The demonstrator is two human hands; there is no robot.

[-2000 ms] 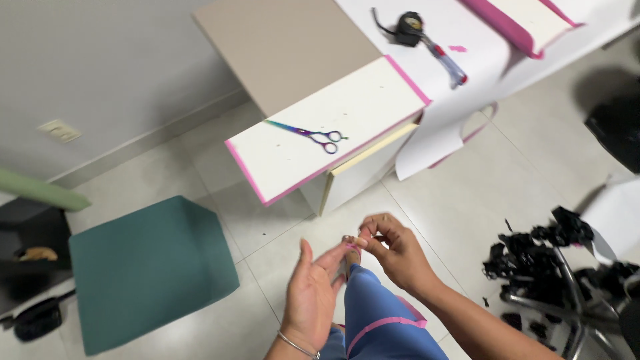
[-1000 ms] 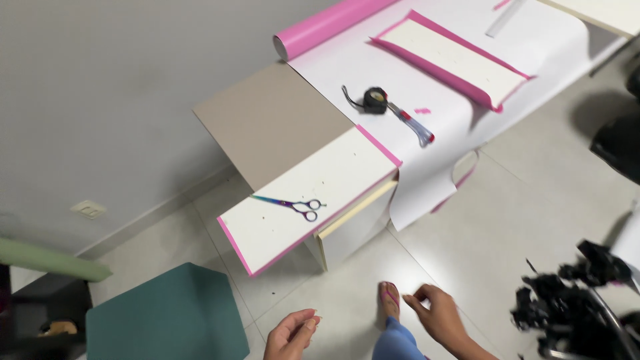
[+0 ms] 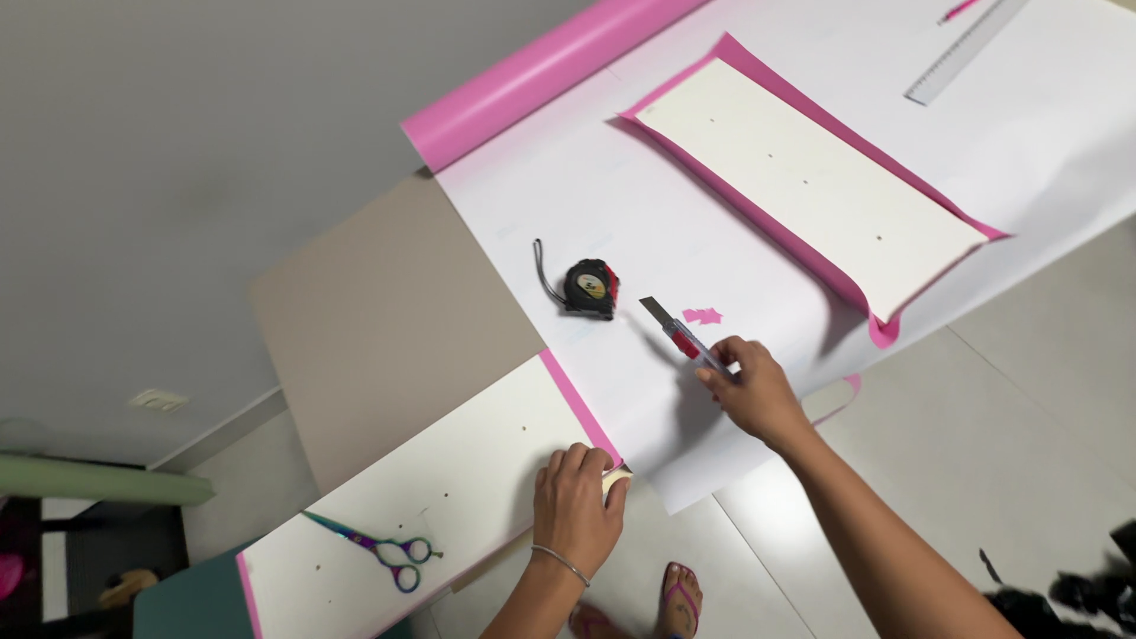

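My right hand (image 3: 754, 390) grips the handle of a snap-off utility knife (image 3: 683, 342), its blade extended and pointing up-left, above the white paper sheet. My left hand (image 3: 577, 497) rests on the near corner of a white board edged with pink film (image 3: 479, 444), its fingers over the corner and the thumb at the side. Rainbow-coloured scissors (image 3: 377, 541) lie on this board, left of my left hand. A black tape measure (image 3: 590, 288) lies left of the knife, and pink scraps (image 3: 703, 316) lie beside the blade.
A second white board (image 3: 808, 177) lies on pink film with raised edges. Behind it is a pink roll (image 3: 550, 80); a clear ruler (image 3: 963, 53) lies at top right. A brown panel (image 3: 390, 328) adjoins the wall. A black wheeled-chair-like tangle is cut off at lower right.
My right hand has moved up to the table and picked up the utility knife, which lay beside the tape measure. My left hand has come onto the corner of the near board.
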